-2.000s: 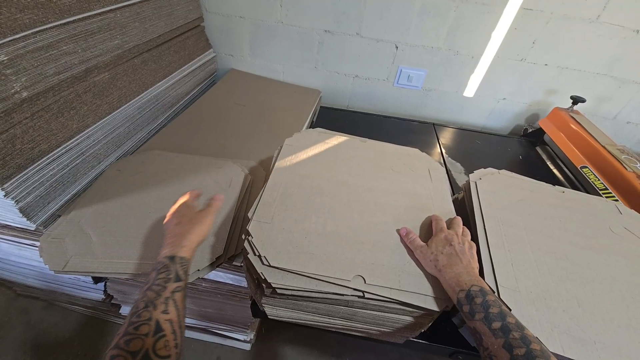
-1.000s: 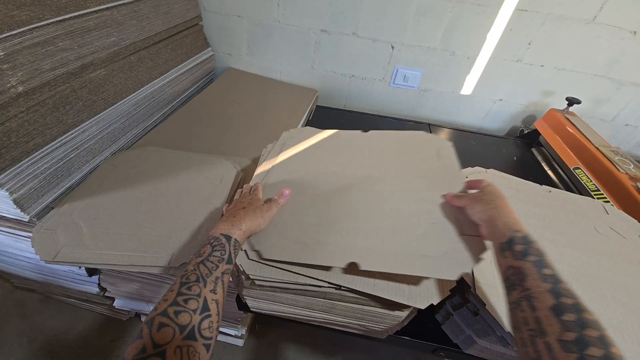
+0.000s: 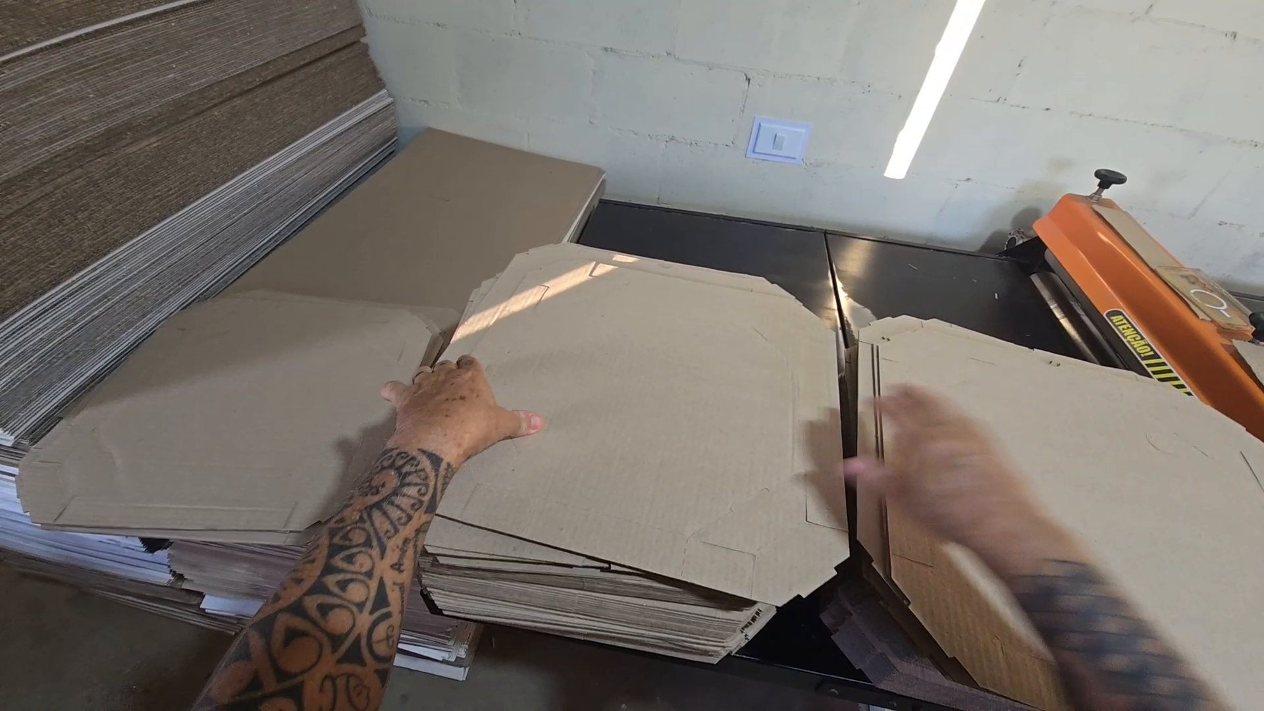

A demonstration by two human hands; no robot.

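Brown die-cut cardboard sheets with clipped corners lie in a middle stack point(image 3: 652, 395); the top sheet sits turned a little against those under it. My left hand point(image 3: 459, 410) rests on this stack's left edge, fingers spread and thumb on the top sheet. To the right, my right hand point(image 3: 938, 464), blurred by motion, is between the middle stack and the left edge of the right stack of cardboard sheets point(image 3: 1086, 454); it seems to hold nothing. A third stack of similar sheets point(image 3: 237, 405) lies on the left, beside my left forearm.
Larger flat cardboard sheets point(image 3: 444, 207) lie behind the left stack. A tall pile of corrugated board point(image 3: 178, 148) stands far left. Behind the stacks are a black metal tabletop point(image 3: 721, 247) and a block wall with a switch plate point(image 3: 779, 140). An orange machine point(image 3: 1136, 286) stands at right.
Two seconds ago my left hand was over the left stack; it is now at the middle stack. The sheet that was raised between both hands a second ago now lies flat. My right hand is off it.
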